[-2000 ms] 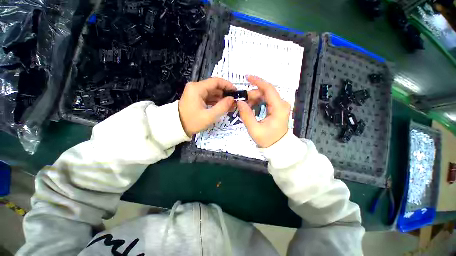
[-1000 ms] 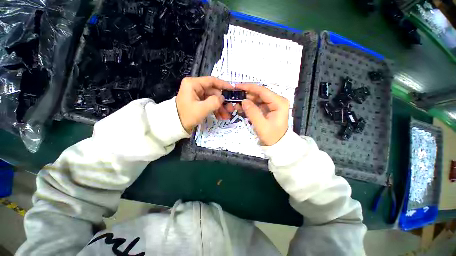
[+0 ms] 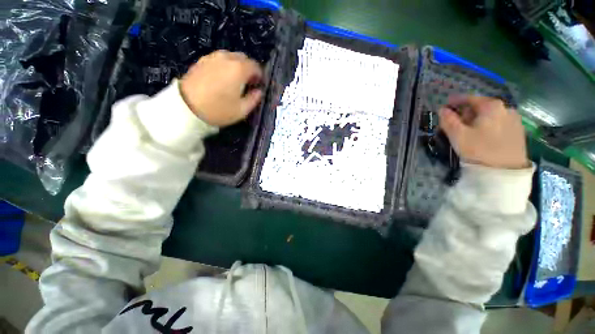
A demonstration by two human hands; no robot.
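Observation:
My left hand (image 3: 223, 89) is over the right side of the left tray, fingers curled; I cannot tell if it holds anything. Black plastic housings (image 3: 189, 29) fill this tray. My right hand (image 3: 486, 129) is over the right tray (image 3: 417, 189), fingertips bent down and slightly blurred; their contents cannot be told. A few black units (image 3: 429, 122) show beside it, others are hidden under the hand. Between the hands, the middle tray (image 3: 313, 207) holds white pieces (image 3: 349, 75), in rows at the top and scattered lower down, around a dark patch (image 3: 333, 137).
A crumpled clear bag (image 3: 55, 124) with black contents lies at far left. A blue-rimmed bin (image 3: 551, 293) of small white pieces stands at far right. The dark green worktop (image 3: 274, 241) edge runs in front of my body. A green conveyor surface (image 3: 391, 19) lies beyond the trays.
My hands have parted from above the middle tray, the left to the left tray, the right to the right tray. The black housing they held together no longer shows between them.

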